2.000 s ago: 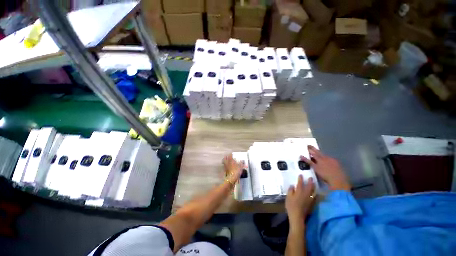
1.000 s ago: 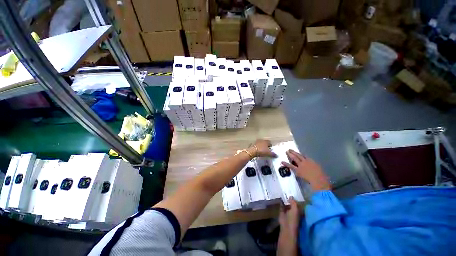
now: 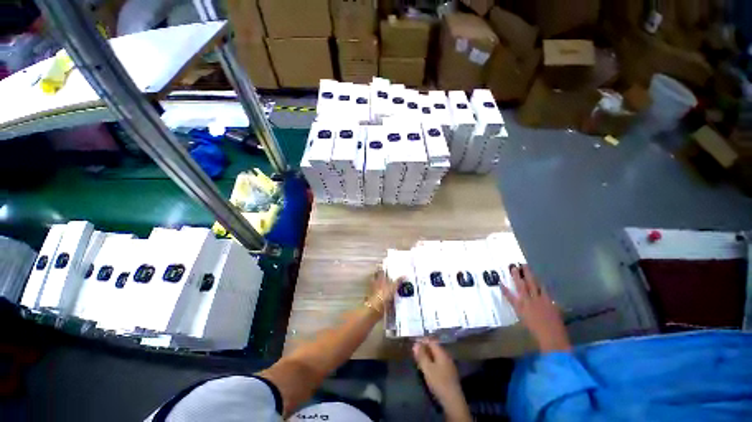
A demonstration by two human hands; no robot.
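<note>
A row of several white smartwatch boxes [image 3: 466, 284] with black watch pictures lies at the near end of the wood-topped table [image 3: 354, 235]. My bare left hand [image 3: 382, 290] rests against the row's left end box; its fingers are partly hidden and I cannot tell if they grip. My bare right hand [image 3: 435, 363] is at the row's near edge, fingertips by the box ends, with no box held in it. Another person's hand [image 3: 534, 303] touches the row's right end.
Stacked smartwatch boxes [image 3: 375, 165] stand at the table's far end. More boxes [image 3: 157, 284] stand on the green bench [image 3: 157, 194] at left, behind a metal post [image 3: 152, 132]. The person's blue sleeve [image 3: 561, 383] is at right. Brown cartons [image 3: 301, 62] line the back.
My left hand has moved from the row's far side to its left end. My right hand has moved left along the near edge. The row's boxes now lie straighter. The camera view has shifted.
</note>
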